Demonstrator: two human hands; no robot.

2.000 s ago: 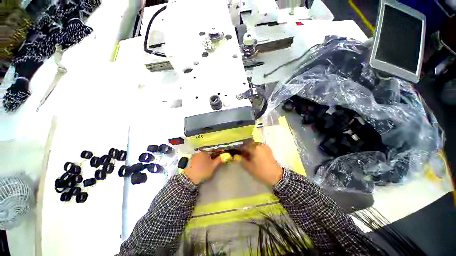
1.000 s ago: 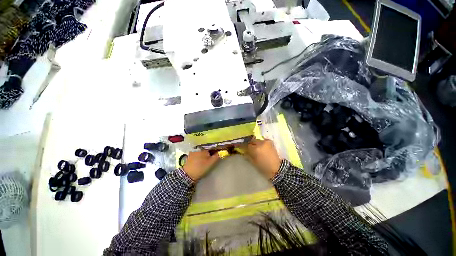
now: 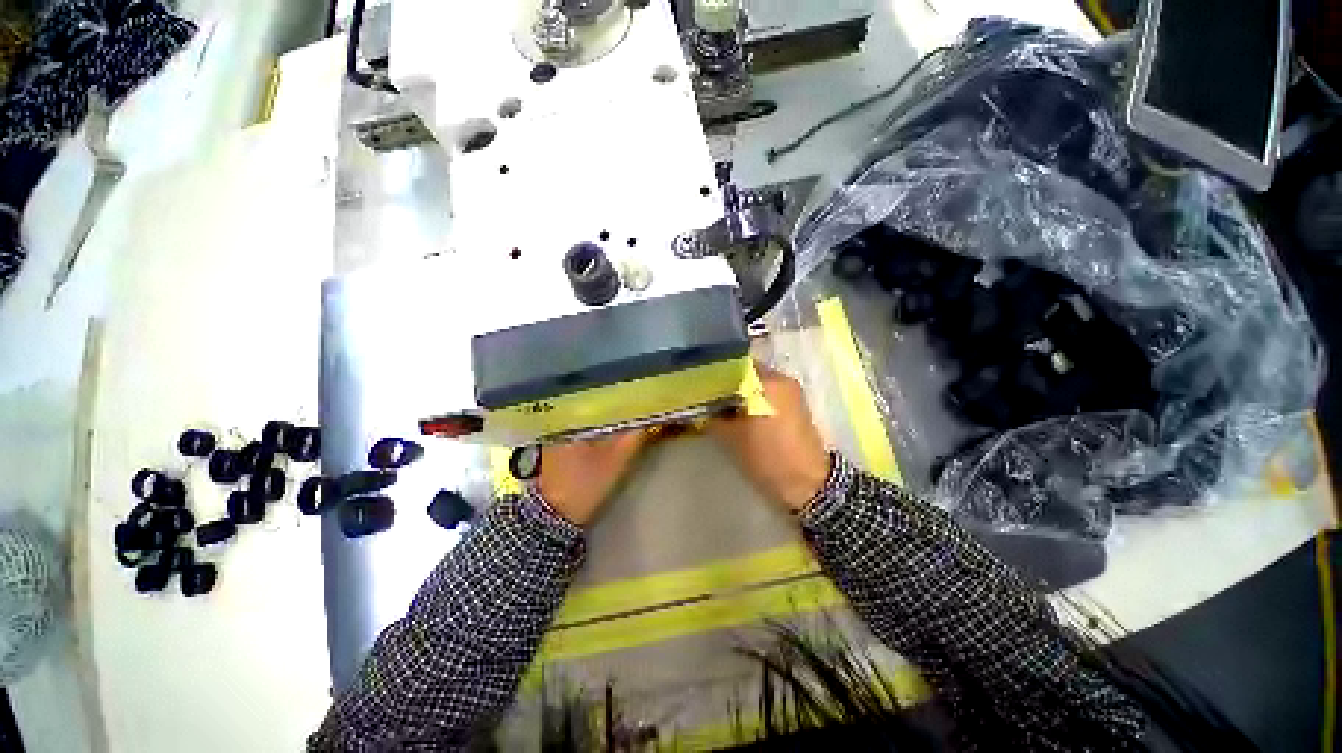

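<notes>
The white sewing machine head (image 3: 611,353) with its dark grey and yellow front edge stands over the work. My left hand (image 3: 586,474) and my right hand (image 3: 776,441) reach under this edge from either side. Their fingertips are hidden beneath it, so what they hold cannot be seen. A small dark and orange-yellow bit shows between them. The grey-beige bed plate (image 3: 670,515) lies below my hands, with yellow tape across it. One black loop (image 3: 526,462) is beside my left hand. Other black loops (image 3: 265,483) lie scattered on the left.
A crinkled clear plastic bag (image 3: 942,221) with black pieces (image 3: 1016,346) lies on the right. A grey-framed screen (image 3: 1214,88) stands beyond it. A red switch (image 3: 451,424) is at the head's left. A speckled dark heap (image 3: 96,74) is far left, a white basket (image 3: 27,596) at the left edge.
The view has tilted and moved closer over the machine head, which now looks larger. My hands stay at the front edge, but the yellow pieces at my fingertips are now hidden under it.
</notes>
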